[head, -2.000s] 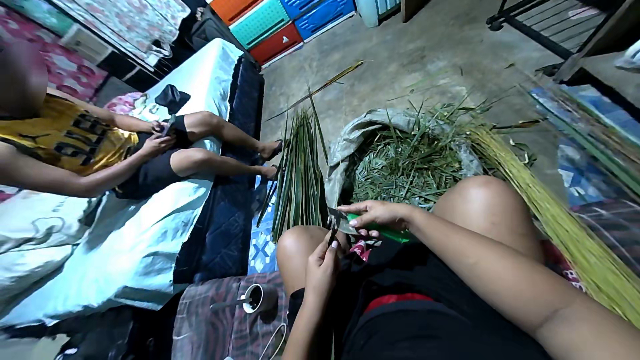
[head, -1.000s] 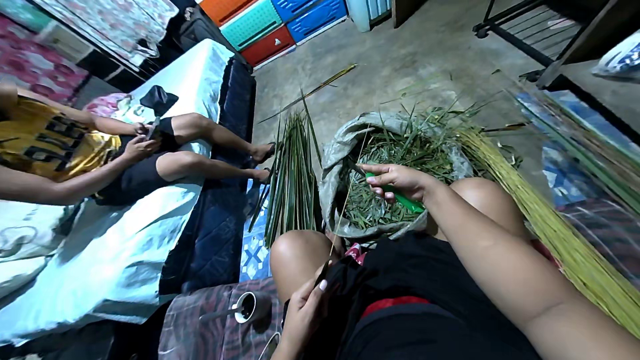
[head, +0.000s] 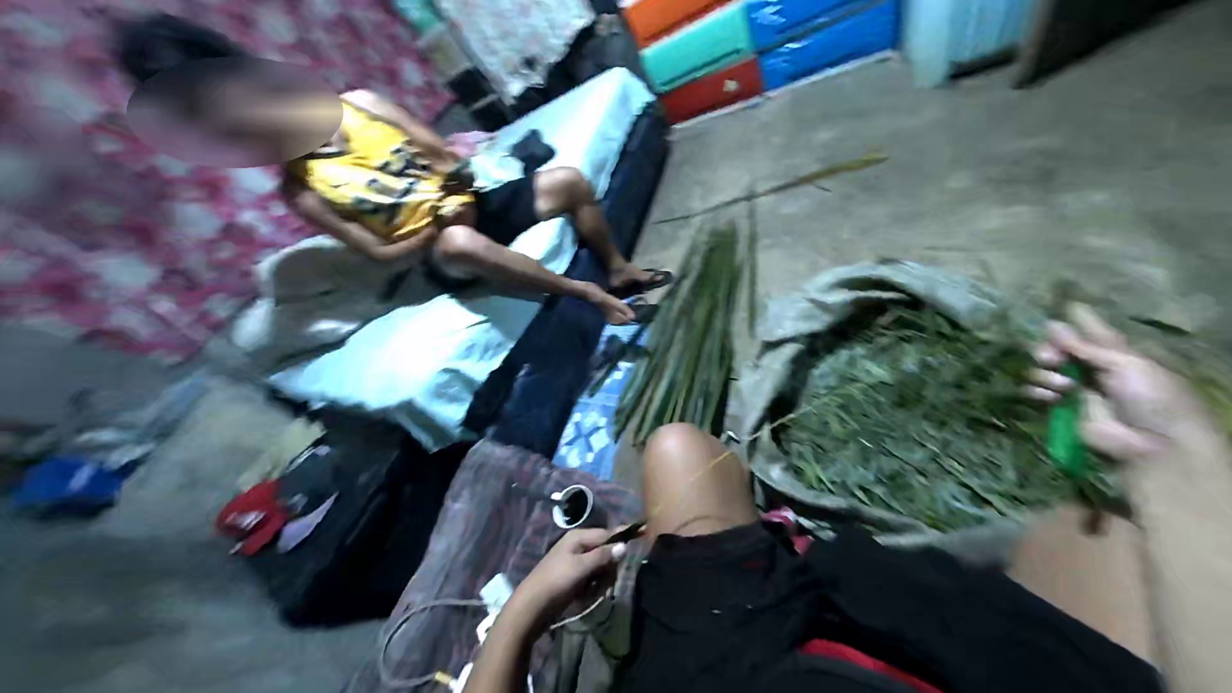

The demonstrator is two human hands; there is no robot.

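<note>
My right hand (head: 1107, 385) is closed on a green handle (head: 1066, 423), blurred, over the right side of an open sack (head: 770, 327). Shredded green leaf scraps (head: 905, 414) fill the sack. Low beside my left thigh, my left hand (head: 577, 568) pinches a thin leaf strip (head: 707, 472), its dark end at the fingertips. A bundle of long green leaves (head: 688, 337) lies on the floor left of the sack. Near my left hand is a white cup (head: 573, 506) with dark contents.
A person (head: 385, 183) in a yellow top sits on a bed (head: 404, 366) at the left, feet near the leaf bundle. A white cable (head: 414, 611) lies on the cloth beside me. Colored drawers (head: 698, 48) stand at the back, and a long dry leaf (head: 818, 176) lies on the floor.
My hands have moved apart; the right, with the green handle, has gone right over the sack. The view has swung left. The seated person's hands have lowered toward the lap.
</note>
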